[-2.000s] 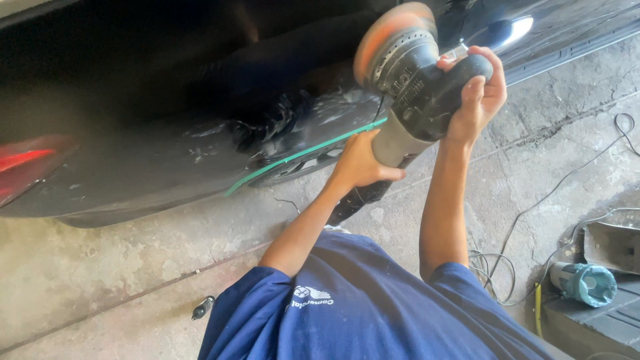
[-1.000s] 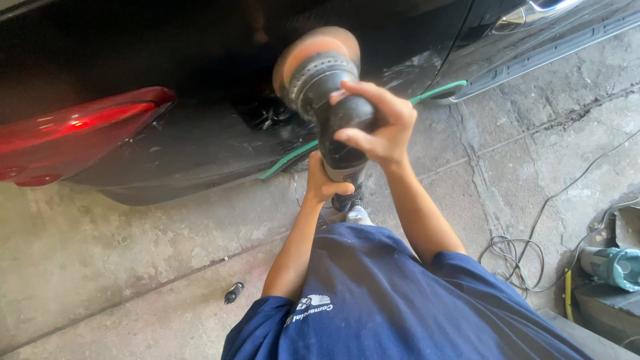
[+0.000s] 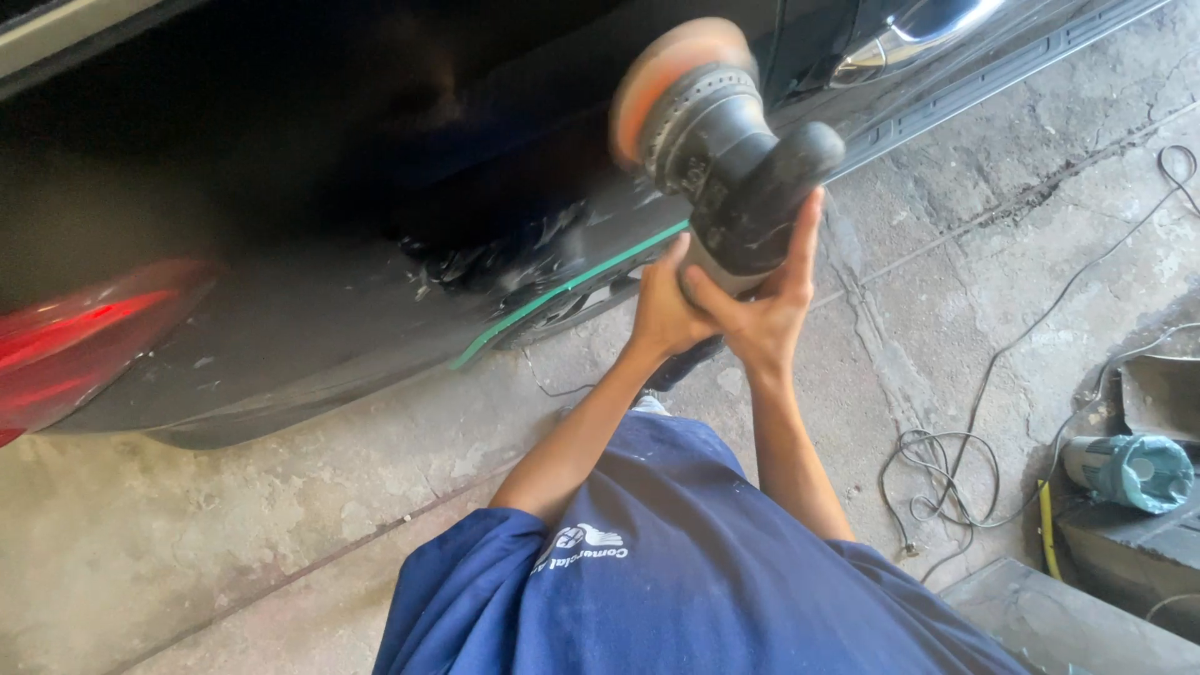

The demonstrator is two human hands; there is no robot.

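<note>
A polisher (image 3: 727,187) with a blurred orange pad (image 3: 675,84) stands out from the side of a black car (image 3: 309,141); whether the pad touches the paint cannot be told. My left hand (image 3: 670,305) grips the pale rear part of its body. Around the same body, just below the black side handle (image 3: 811,155), my right hand (image 3: 773,305) is closed with one finger stretched up along it. Green masking tape (image 3: 562,291) edges the wheel arch, with whitish smears on the paint above it. A red tail light (image 3: 84,328) is at the left.
A thin cable (image 3: 994,366) runs over the concrete floor (image 3: 375,525) and lies coiled at the right. Near it are a dark box (image 3: 1125,553), a cylindrical container with bluish plastic wrap (image 3: 1139,469) and a yellow strip (image 3: 1048,530). A chrome door handle (image 3: 872,61) is at top right.
My right hand has shifted from the polisher's head and side handle down to its body, beside my left hand. The polisher has moved right along the car. The view has shifted too.
</note>
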